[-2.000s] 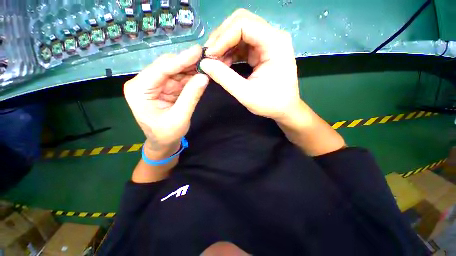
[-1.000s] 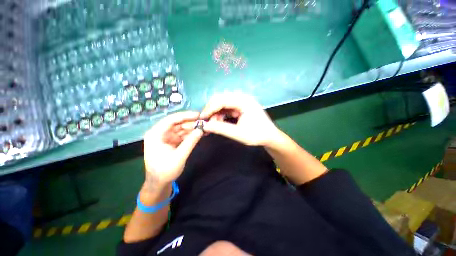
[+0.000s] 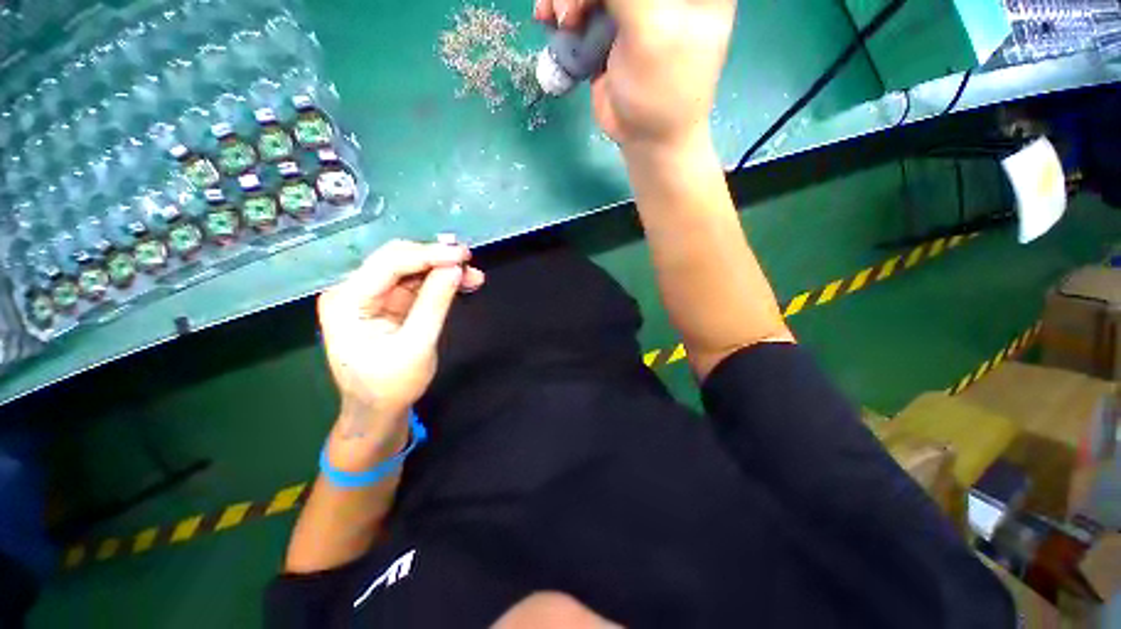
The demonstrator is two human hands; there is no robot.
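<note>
My right hand is at the top, cut off by the picture's edge. It is shut on the grey electric screwdriver, whose pale nose points down-left at the pile of small screws on the bench. My left hand is at the bench's front edge, finger and thumb pinched on a small part, probably the watch module. Only a tiny pale end shows; the fingertips hide the rest. The blister tray lies at left, its front pockets filled with green-faced modules.
A black cable crosses the bench at right. A pale green box and another clear tray stand at the top right. Cardboard boxes are on the floor at lower right. A white sheet hangs below the bench edge.
My right hand has left the left hand, moved up and right over the bench, and taken hold of the screwdriver. My left hand keeps its pinch. The view has shifted to the right.
</note>
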